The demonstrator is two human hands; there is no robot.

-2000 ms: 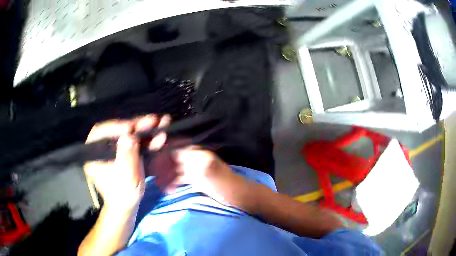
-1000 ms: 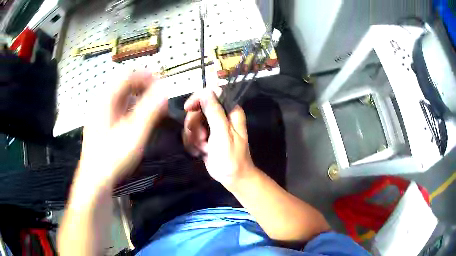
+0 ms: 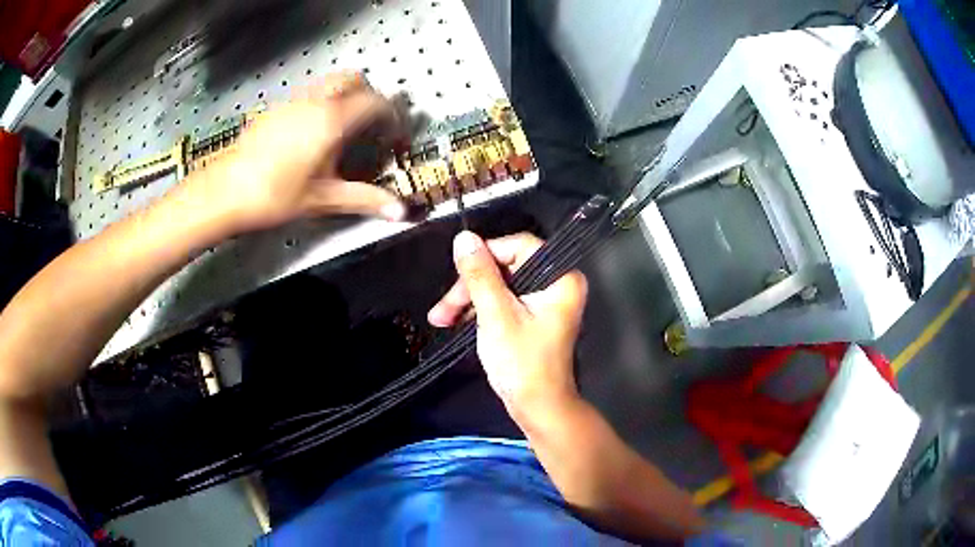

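A brass and reddish-brown slotted fixture [image 3: 470, 155] sits at the right front edge of the perforated plate [image 3: 139, 128]. My right hand [image 3: 524, 321] is shut on a bunch of black cables [image 3: 364, 404] that trails to the lower left across my lap. One cable stands up from its thumb and fingertip toward the fixture's slots. My left hand [image 3: 310, 155] is at the fixture's left end, thumb at its front, fingers over its back. The fingers are blurred, so whether they grip anything cannot be told.
A second fixture [image 3: 219, 141] with a long brass bar lies left on the plate. A white open-frame stand [image 3: 684, 272] carrying a round bowl [image 3: 909, 118] is at right. A red stool [image 3: 738, 417] with a white sheet [image 3: 855, 443] stands at lower right.
My left hand has moved right and forward to the fixture. My right hand has moved slightly right, still holding cables, now fanned toward the right. The plate has come back into view since the earliest frame.
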